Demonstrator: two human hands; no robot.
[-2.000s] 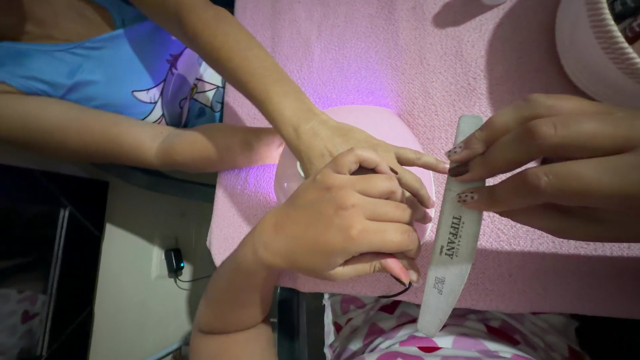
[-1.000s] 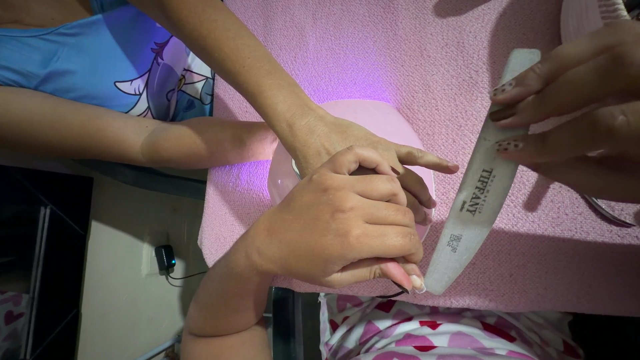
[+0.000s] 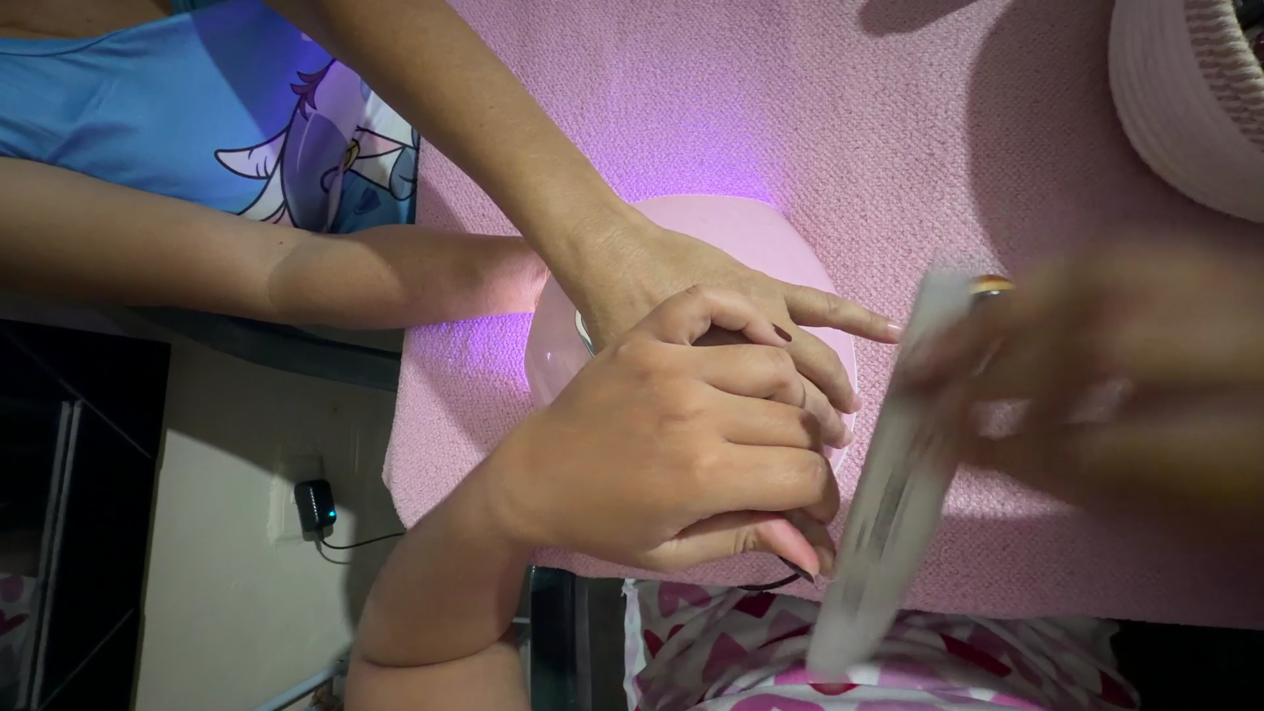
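Note:
My left hand [image 3: 671, 434] is closed around the fingers of another person's hand [image 3: 632, 262], whose one finger points out to the right. My right hand [image 3: 1076, 375], blurred, grips a pale nail file [image 3: 879, 523] near its upper part; the file slants beside the extended fingertip, and whether they touch is unclear. Beneath the joined hands sits a pink nail lamp [image 3: 780, 237] with violet light spilling around it. The person's other forearm [image 3: 395, 276] reaches to the lamp's left side, its hand hidden.
A pink textured cloth [image 3: 889, 128] covers the table. A ribbed pale pink container [image 3: 1175, 128] stands at the upper right. On the wall at lower left is a black plug-in adapter [image 3: 315, 508] with a cable. Heart-patterned fabric [image 3: 731, 642] shows below the table edge.
Compared with one second ago, my right hand and the nail file have moved left and down, and the file is now blurred. My left hand keeps its hold on the person's hand.

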